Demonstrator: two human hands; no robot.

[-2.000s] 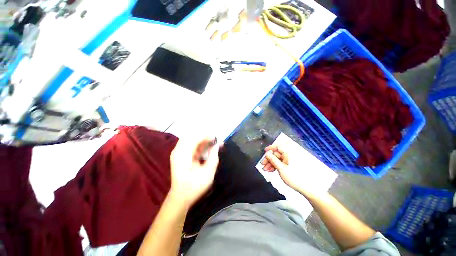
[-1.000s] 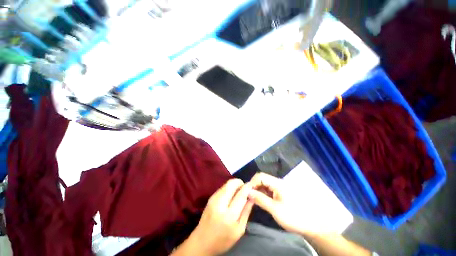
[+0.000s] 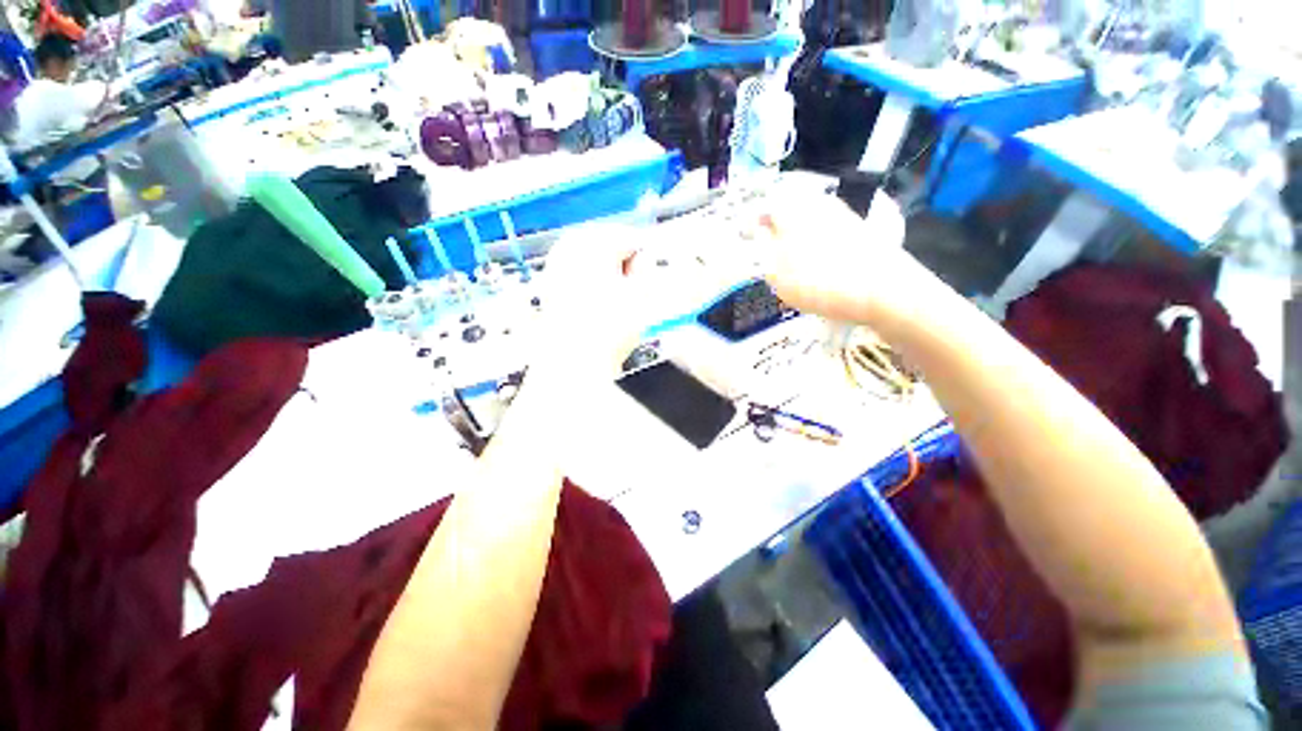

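Note:
My left hand [image 3: 597, 293] is raised over the sewing machine [image 3: 471, 336], washed out by glare; I cannot tell what its fingers hold. My right hand [image 3: 843, 264] reaches far forward at the machine's right end, also overexposed, its grip unclear. The dark red garment piece [image 3: 600, 600] lies on the white table [image 3: 771, 493] and hangs over the front edge, partly behind my left forearm. A small round dark-rimmed item, perhaps a bobbin part, [image 3: 693, 523] lies on the table to its right.
A black phone [image 3: 677, 401], snips with a blue-orange tool [image 3: 794, 423] and an olive cord coil [image 3: 874, 363] lie on the right. A maroon pile [image 3: 100, 557] is at left, green cloth [image 3: 279, 257] behind. A blue crate [image 3: 914, 607] stands below right.
The view has tilted up. Both hands have parted from near my lap and moved forward and up over the machine. The small round item now shows on the table.

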